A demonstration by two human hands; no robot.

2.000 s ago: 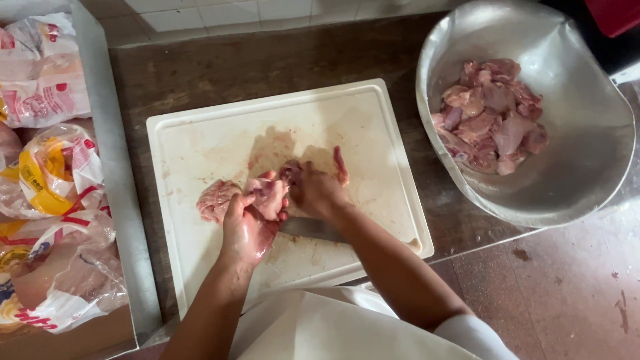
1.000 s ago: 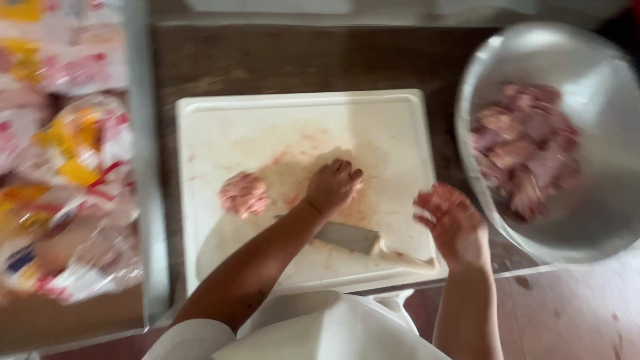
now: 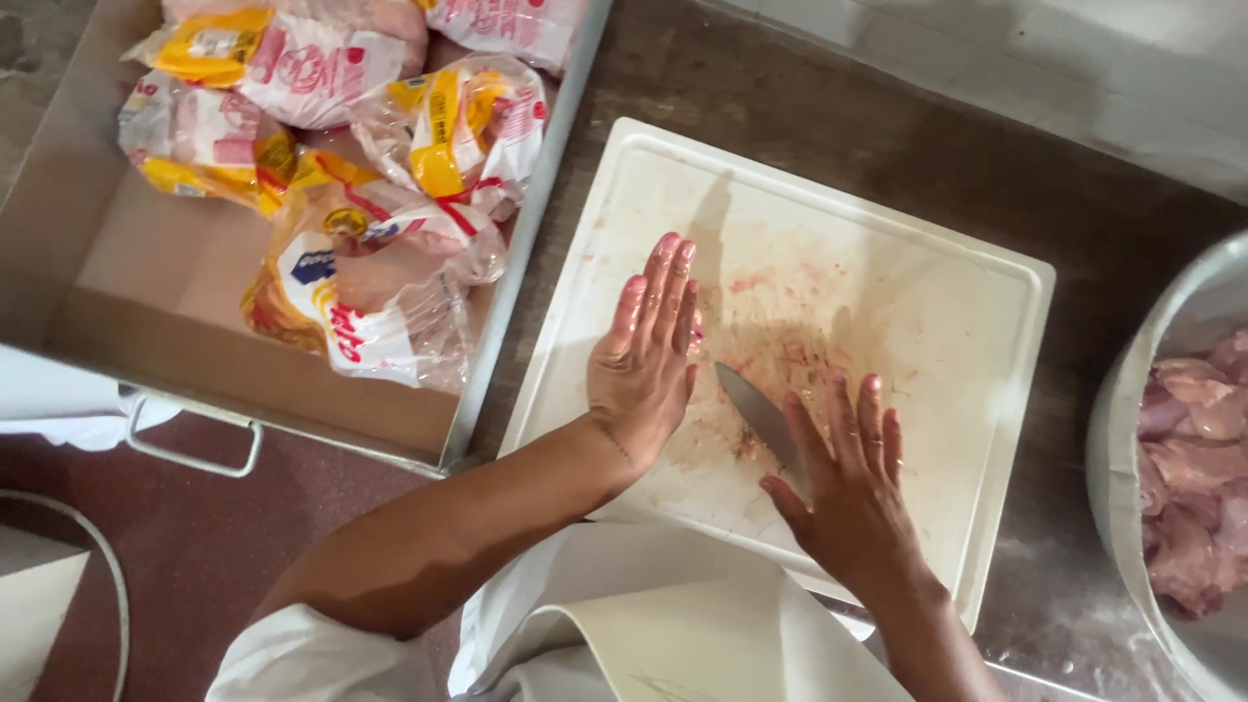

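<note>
My left hand (image 3: 643, 356) is held over the left part of a white plastic cutting board (image 3: 936, 253), fingers straight and holding nothing. A small bit of pink raw meat (image 3: 696, 333) shows past its fingers; the rest is hidden behind the hand. My right hand (image 3: 853, 468) is spread above the board's lower right part, empty. A knife (image 3: 760, 414) lies on the board with its blade pointing up and left; the handle is hidden under my right hand. Reddish smears mark the board's middle.
At the left stands a metal tray (image 3: 517, 244) with several plastic bags of raw chicken (image 3: 439, 127). A metal bowl (image 3: 1121, 439) holding raw meat pieces (image 3: 1194, 468) is at the right edge. A tiled wall (image 3: 975, 78) runs behind the dark counter (image 3: 829, 117).
Two seconds ago both my hands held meat over the board; now they are empty. My right hand has come back from beside the bowl to above the knife. The view has turned and shifted left.
</note>
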